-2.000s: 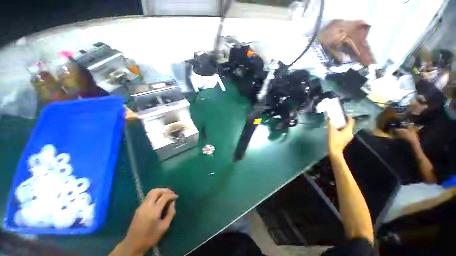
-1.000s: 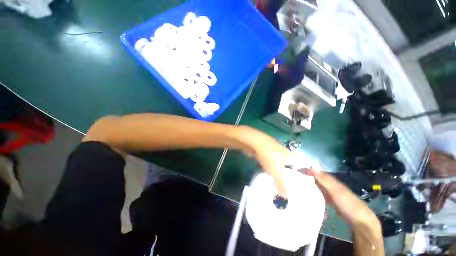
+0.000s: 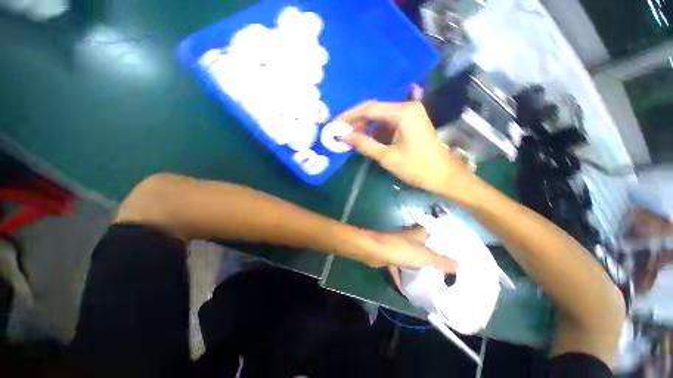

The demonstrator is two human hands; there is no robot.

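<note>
A white round housing point(image 3: 468, 291) with a dark centre hole and long strips sticking out is at the bench's front edge. My left hand point(image 3: 417, 255) holds it, with fingertips beside the hole. My right hand point(image 3: 398, 140) pinches a white ring point(image 3: 337, 136) over the near right edge of the blue tray point(image 3: 373, 55). Other white rings point(image 3: 269, 74) lie heaped in the tray. The picture is blurred.
The screw feeder point(image 3: 480, 140) stands beyond my right hand, partly hidden by it. Black modules point(image 3: 553, 162) are heaped further right on the green bench point(image 3: 133, 118). A small round metallic part point(image 3: 438, 210) lies near the housing. A red object point(image 3: 33, 203) is at far left.
My right hand has left the housing, moved to the blue tray and taken a white ring. My left hand keeps the housing, which has shifted slightly right and tilted.
</note>
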